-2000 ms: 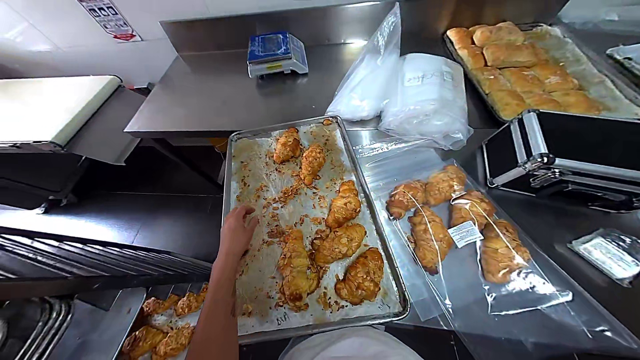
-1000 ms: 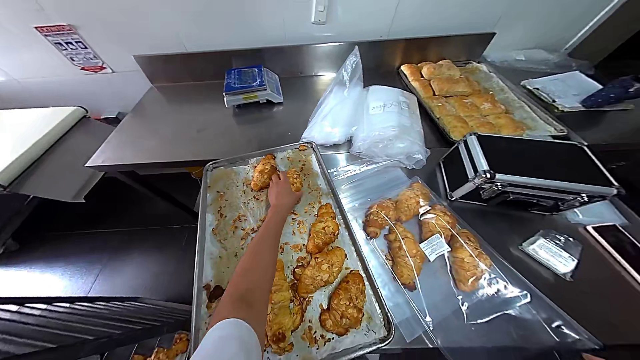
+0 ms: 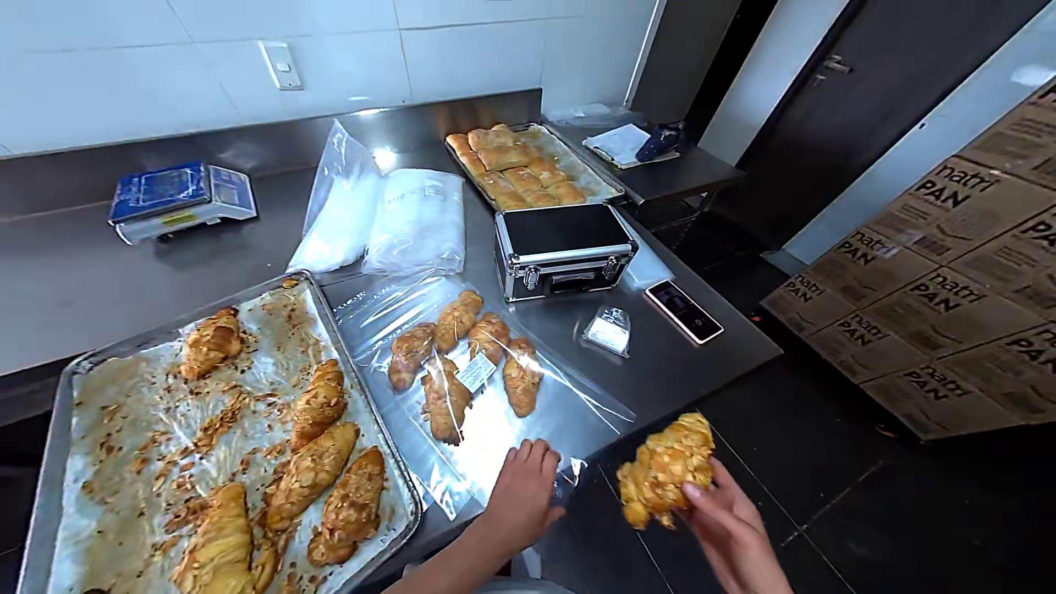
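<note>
My right hand [image 3: 726, 516] grips an almond-topped croissant [image 3: 667, 470] in the air, right of the steel table's front edge. My left hand [image 3: 526, 491] rests at the lower edge of a clear plastic bag [image 3: 569, 404], fingers bent; whether it pinches the film I cannot tell. Several almond croissants [image 3: 446, 400] lie inside that bag, with a small white label [image 3: 476, 372] among them. To the left, a baking tray [image 3: 393, 437] lined with paper bears more almond croissants [image 3: 210, 342] and loose almond flakes.
Behind the bag stand a stack of plastic bags [image 3: 417, 223] and a black case [image 3: 569, 247]. A blue-topped scale [image 3: 186, 198] is at back left, a tray of bread [image 3: 528, 169] at the back. A phone [image 3: 685, 311] and small wrapped packet [image 3: 609, 332] lie right. Cardboard boxes [image 3: 940, 289] are stacked beyond.
A croissant at the tray's top, touched by a hand one second ago, is gone from there; my right hand now holds one off to the right. The view has swung right.
</note>
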